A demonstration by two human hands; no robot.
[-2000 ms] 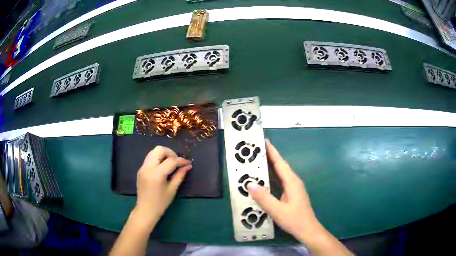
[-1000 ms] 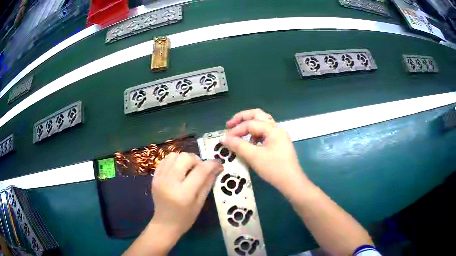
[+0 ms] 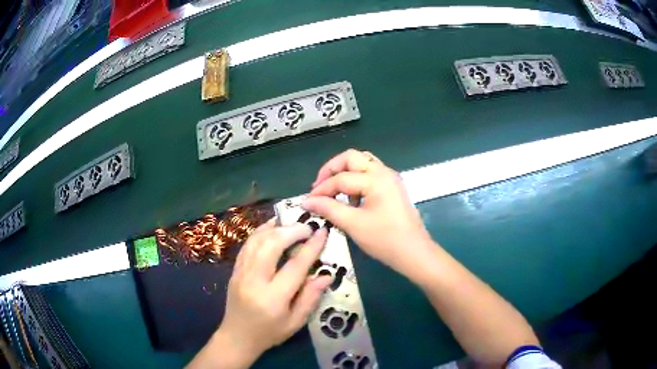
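The silver-grey four-position fixture (image 3: 337, 303) lies lengthwise in front of me, its near end cut off by the picture's edge. My left hand (image 3: 277, 277) is on its left side, fingertips at the upper openings. My right hand (image 3: 364, 209) is over its far end, thumb and fingertips close together near the top opening. Both hands are bare. Any coil or lead between the fingers is too small or hidden to tell. The black parts tray (image 3: 180, 303) lies left of the fixture, with a copper coil heap (image 3: 209, 236) at its far edge and a green label (image 3: 146, 252) in its corner.
Beyond a white rail (image 3: 461, 176), the green belt carries several fixtures, the nearest (image 3: 277, 121) straight ahead, and a brass-coloured block (image 3: 215, 76). A stack of fixtures (image 3: 39, 331) stands at the left edge. A red bin (image 3: 138, 16) is at the far left.
Since two seconds ago, my left hand has moved from the tray to the fixture and my right hand to its far end. In the last second, my left fingers have spread over the upper openings.
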